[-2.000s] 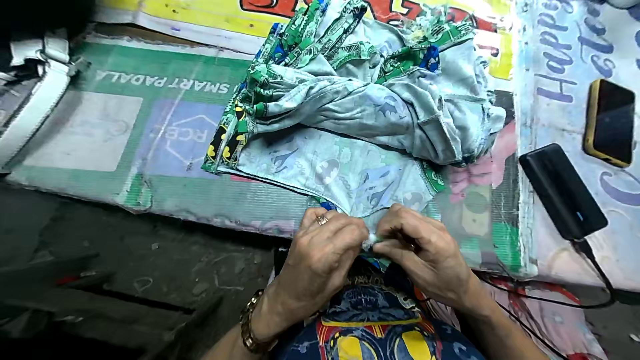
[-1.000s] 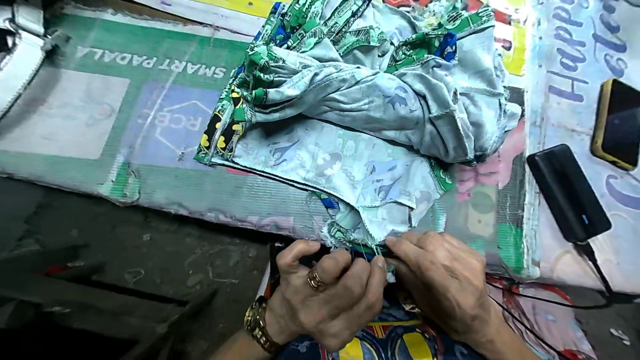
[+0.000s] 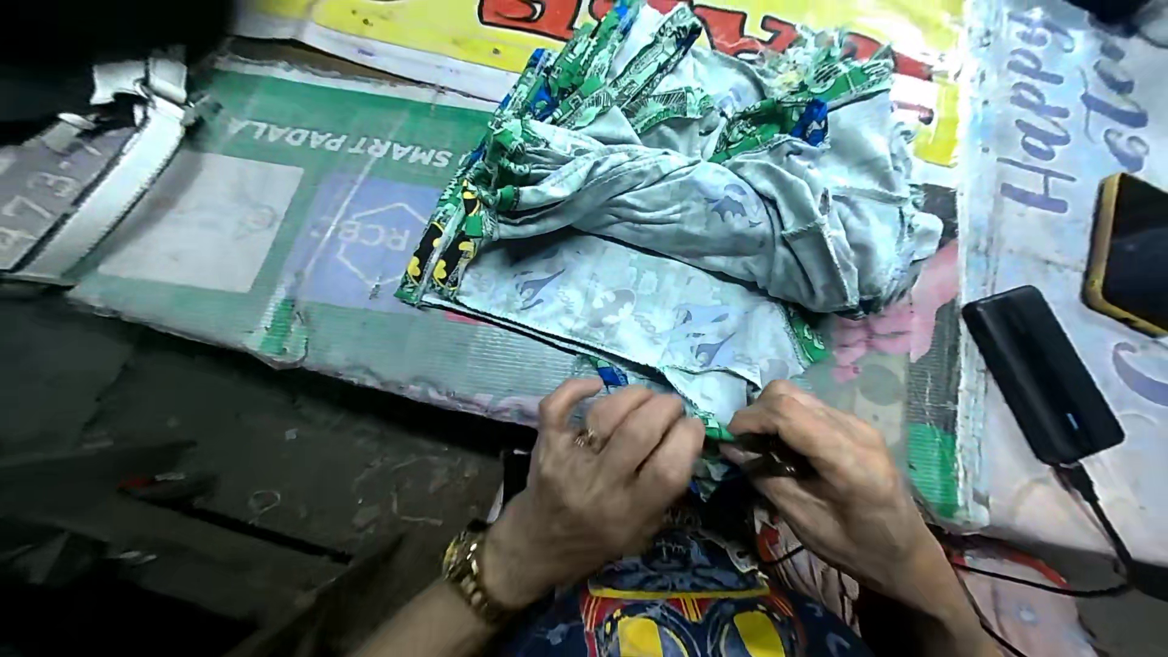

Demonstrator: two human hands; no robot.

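A bundle of pale grey-blue printed cloth [image 3: 630, 301] with green patterned edging lies inside out on the banner-covered table, its near edge hanging over the front. My left hand [image 3: 611, 456], with a ring and a gold-toned watch, pinches the green edging of that cloth. Just to its right, my right hand [image 3: 821, 465] is curled around a small dark metal tool [image 3: 776, 458], perhaps thread snips, beside the same edging. The tool's tips are hidden by fingers and cloth.
At the right lie a black power bank [image 3: 1043, 374] with a cable and a phone in a yellow-edged case [image 3: 1131, 255]. A white strap-like piece [image 3: 119, 201] is at the left. The table's front edge [image 3: 411, 392] runs above a dark, littered floor.
The dark tool now shows in my right hand; it was not visible in the earlier frames. My left hand's fingers have curled more over the cloth edge.
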